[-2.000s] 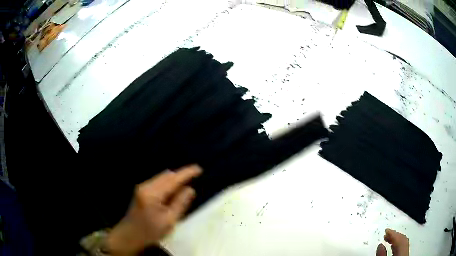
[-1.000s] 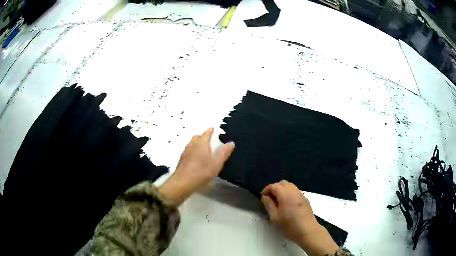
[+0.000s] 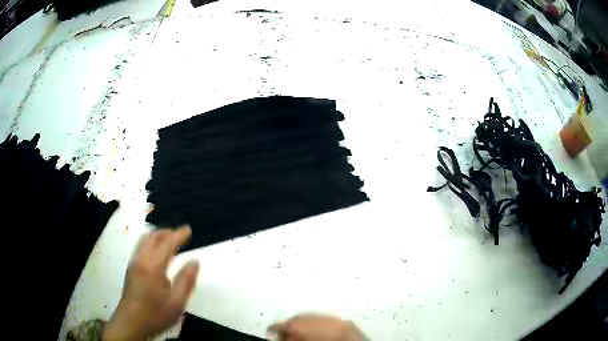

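A small stack of black bands (image 3: 253, 170) lies near the middle of the white tabletop, with jagged short ends at left and right. My left hand (image 3: 150, 286) is at its lower left corner, fingers apart, with nothing seen in it. Another black band (image 3: 217, 328) shows at the bottom edge, partly cut off. My right hand (image 3: 320, 328), blurred and cut off by the bottom edge, has its fingertips closed at the right end of this band. The large stack of black bands (image 3: 40, 226) lies at the far left.
A tangle of narrow black strips (image 3: 533, 186) lies at the right on the white table (image 3: 400, 266). A pinkish-orange container (image 3: 575, 136) stands beyond it. A dark fabric heap (image 3: 83, 6) and a yellow object (image 3: 167, 8) show at the far side.
The view has swung right, bringing the tangle and container fully in. My hands have moved from the small stack's near edge towards me, and a separate band shows between them.
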